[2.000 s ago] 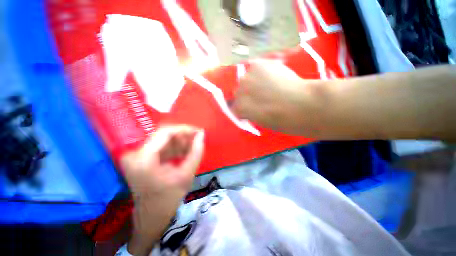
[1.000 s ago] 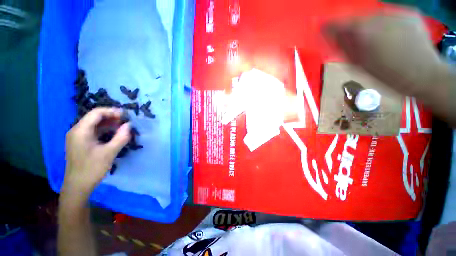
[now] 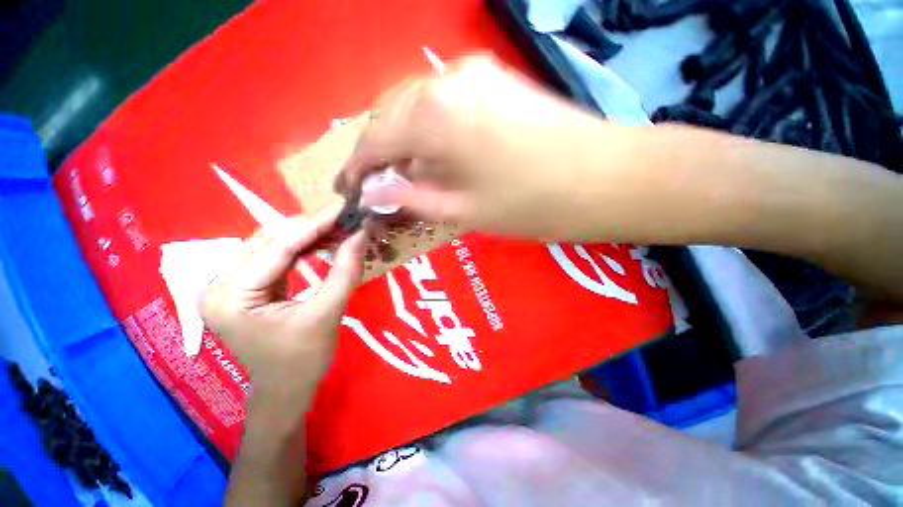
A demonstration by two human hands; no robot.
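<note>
My left hand (image 3: 287,287) pinches a small black moulded piece (image 3: 351,217) between thumb and fingertips, above the cardboard pad. My right hand (image 3: 436,149) is at the piece from the other side, fingers bent and touching or nearly touching it; whether it holds something is hidden by the fingers and blur. The white round pot (image 3: 386,192) shows partly behind my right fingers. The tan cardboard pad (image 3: 309,163) lies under both hands, with dark stains and specks near its lower edge.
The red box (image 3: 257,79) lies under the pad, with a bright white patch (image 3: 198,282) at its left. A blue bin (image 3: 109,366) with short dark pieces is on the left. A black tray (image 3: 540,50) with a white liner and longer black parts is at the upper right.
My left hand has come from the blue bin to the pad with a small black piece. My right hand has moved in to meet it. The view has turned and shifted right, showing the black tray.
</note>
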